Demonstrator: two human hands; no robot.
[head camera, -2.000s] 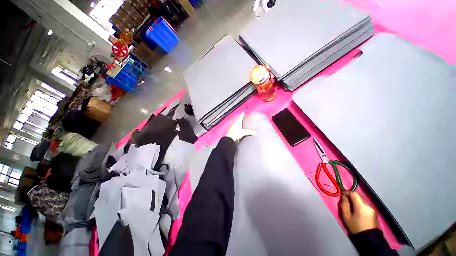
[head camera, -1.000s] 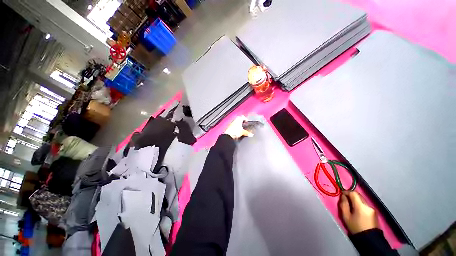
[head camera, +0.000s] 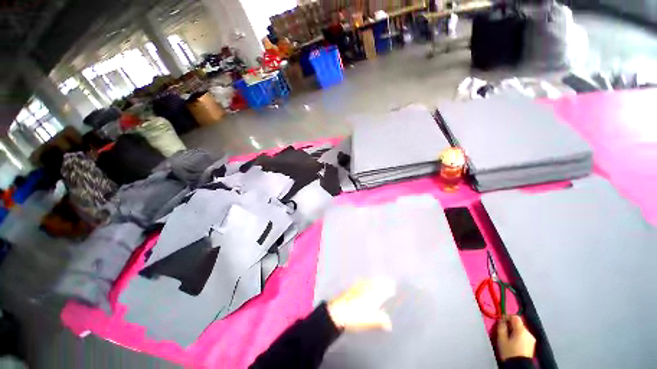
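A large grey panel (head camera: 403, 245) lies on the pink table cover in front of me. My left hand (head camera: 362, 306) is over its lower left part, fingers spread, bright and blurred, with nothing seen in it. My right hand (head camera: 515, 337) is curled at the lower end of the handle loops of the red and green scissors (head camera: 495, 292), between the panels; whether it grips them is unclear. The scissors' blades point away from me. A black phone (head camera: 465, 228) lies just beyond them. Another large grey panel or stack (head camera: 583, 259) with a dark edge lies at right.
Two squared grey stacks (head camera: 400, 144) (head camera: 511, 140) stand at the far side, with an orange bottle (head camera: 452, 169) between them. Grey and black scraps (head camera: 241, 216) are heaped at left on the pink cover (head camera: 302, 277). Blue crates (head camera: 325, 66) and cloth bundles are beyond on the floor.
The view has tilted up and levelled, showing more of the hall. My left hand has come back from the panel's far end towards me. My right hand remains at the scissors' handles.
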